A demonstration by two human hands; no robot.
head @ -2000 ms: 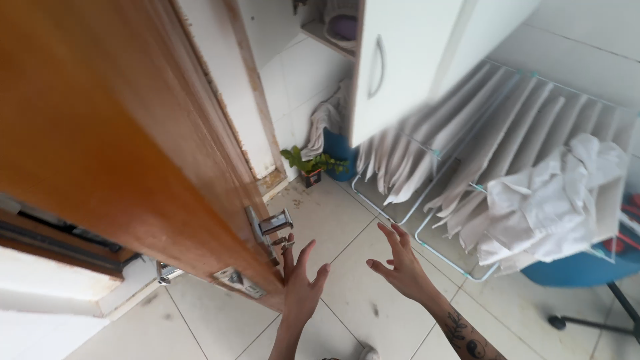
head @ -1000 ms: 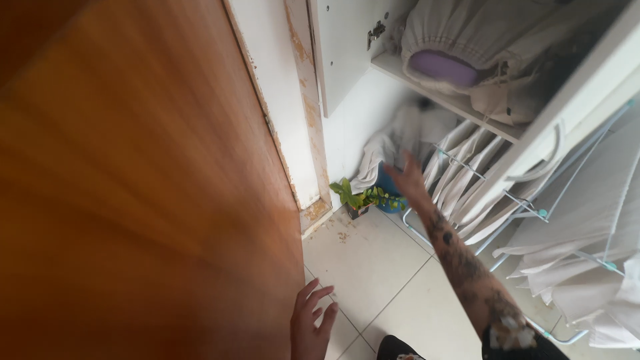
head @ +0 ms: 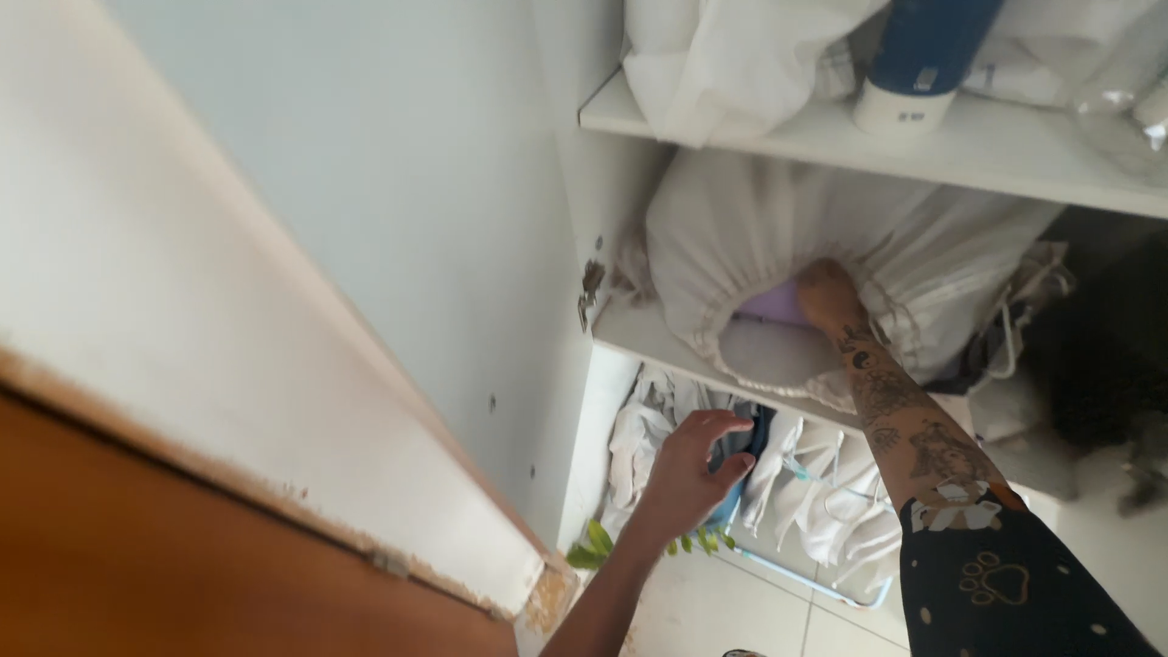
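Note:
On the cabinet's middle shelf lies a gathered white cloth bag (head: 785, 219) with a wide drawstring-like opening. My right hand (head: 829, 297) reaches into that opening, beside a purple item (head: 776, 303) inside; its fingers are partly hidden, so whether it grips anything cannot be told. Below the shelf, my left hand (head: 698, 465) hangs in the air, thumb and fingers apart, holding nothing. Behind it are crumpled white cloths (head: 639, 438) and part of a blue container (head: 730, 502).
A blue and white bottle (head: 922, 73) stands on the upper shelf (head: 776, 137). The open cabinet door (head: 383, 182) and wooden door (head: 228, 547) fill the left. A drying rack (head: 812, 579) with white cloths and a green plant (head: 593, 546) are low down.
My right hand has moved up from near the drying rack to the bag's opening. The left hand has come up from beside the wooden door. The view has shifted closer to the cabinet.

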